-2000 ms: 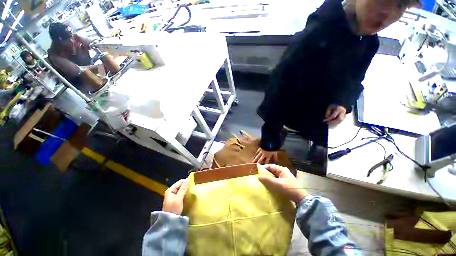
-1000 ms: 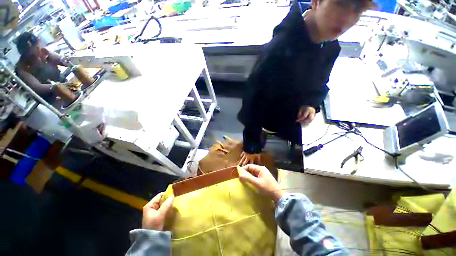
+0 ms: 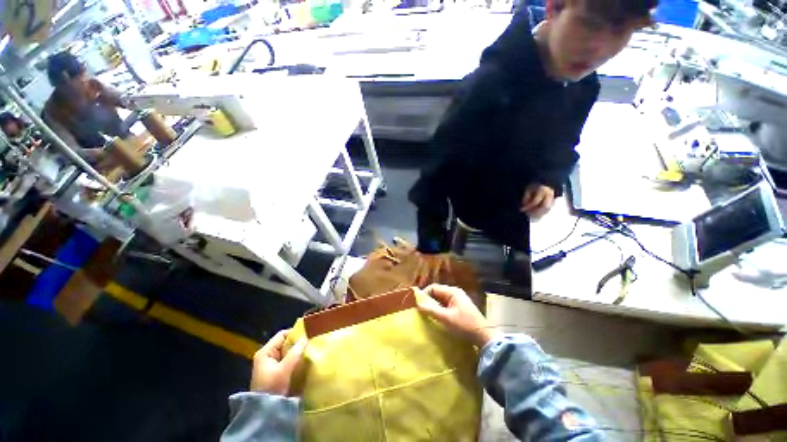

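Observation:
A yellow bag panel (image 3: 388, 380) with seam lines crossing near its middle hangs in front of me. A brown trim band (image 3: 361, 314) runs along its top edge. My left hand (image 3: 278, 363) grips the panel's upper left corner. My right hand (image 3: 453, 312) grips the upper right corner at the end of the band. The panel's lower part runs out of the picture. A brown bag heap (image 3: 380, 273) lies just beyond the panel, with another person's hand (image 3: 431, 266) resting on it.
A person in black (image 3: 509, 138) stands ahead. Stacked yellow bags (image 3: 703, 393) with brown bands lie at lower right. Pliers (image 3: 618, 278), cables and a control screen (image 3: 738, 223) are on the right white table. A white table (image 3: 285, 129) stands left; another person sits behind it.
The view has swung right, so the surroundings sit further left than two seconds ago. The panel's top edge now tilts up to the right. Both hands keep hold of it.

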